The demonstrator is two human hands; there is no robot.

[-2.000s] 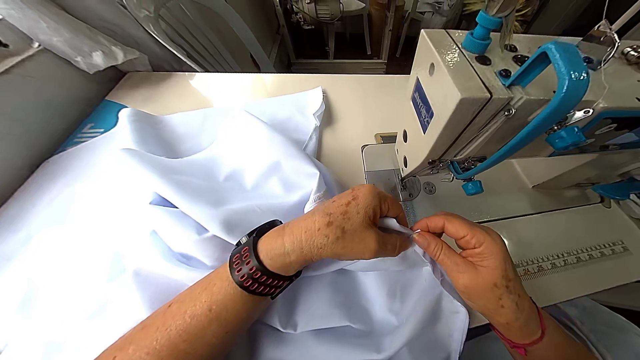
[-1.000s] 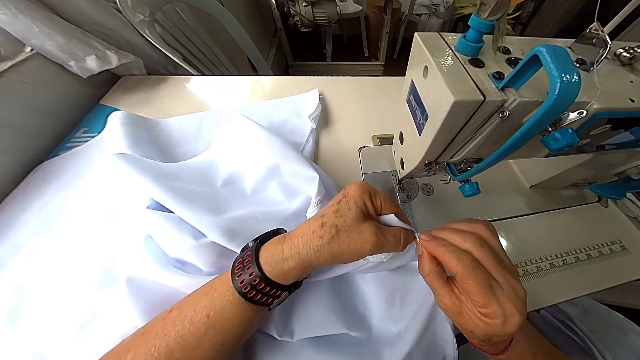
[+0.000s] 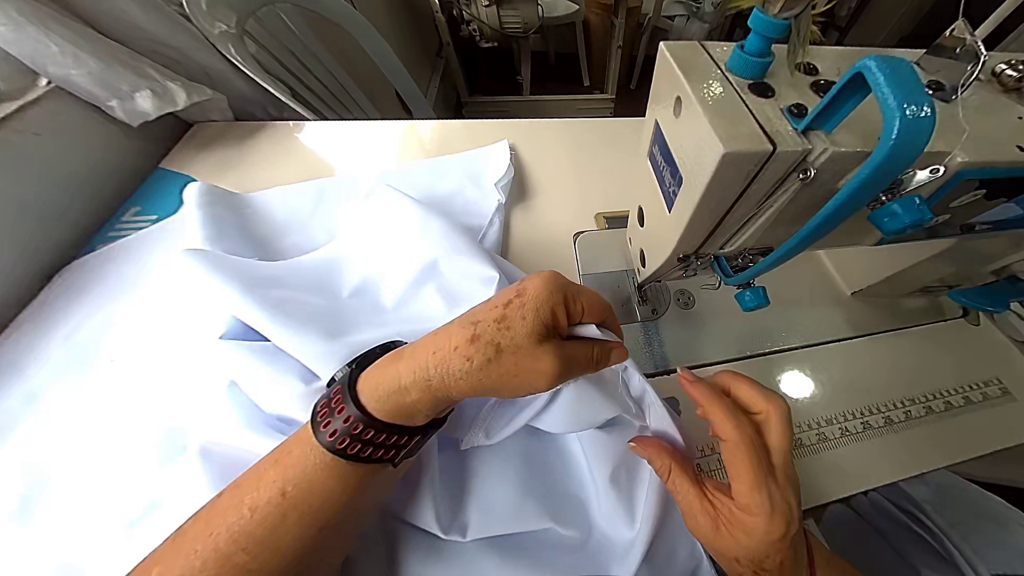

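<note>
A large piece of pale bluish-white fabric (image 3: 320,296) lies in loose folds over the left of the table. My left hand (image 3: 520,340), with a black and red strap at the wrist, pinches a folded, seamed edge of it between thumb and fingers. That pinch is just in front of the presser foot (image 3: 642,294) of an industrial sewing machine (image 3: 712,144). My right hand (image 3: 732,464) is at the fabric's right edge, thumb and fingers apart, with nothing held between them. Whether its thumb touches the cloth I cannot tell.
A measuring scale (image 3: 896,416) runs along the table at the right. The machine's blue guard (image 3: 880,160) juts out above the bed. A grey wall (image 3: 72,184) borders the table at left, and a plastic chair (image 3: 304,56) stands behind. Darker cloth (image 3: 920,528) shows at lower right.
My right hand has let go of the fabric edge, where its fingers met my left hand's before, and its fingers have spread. My left hand still pinches the edge.
</note>
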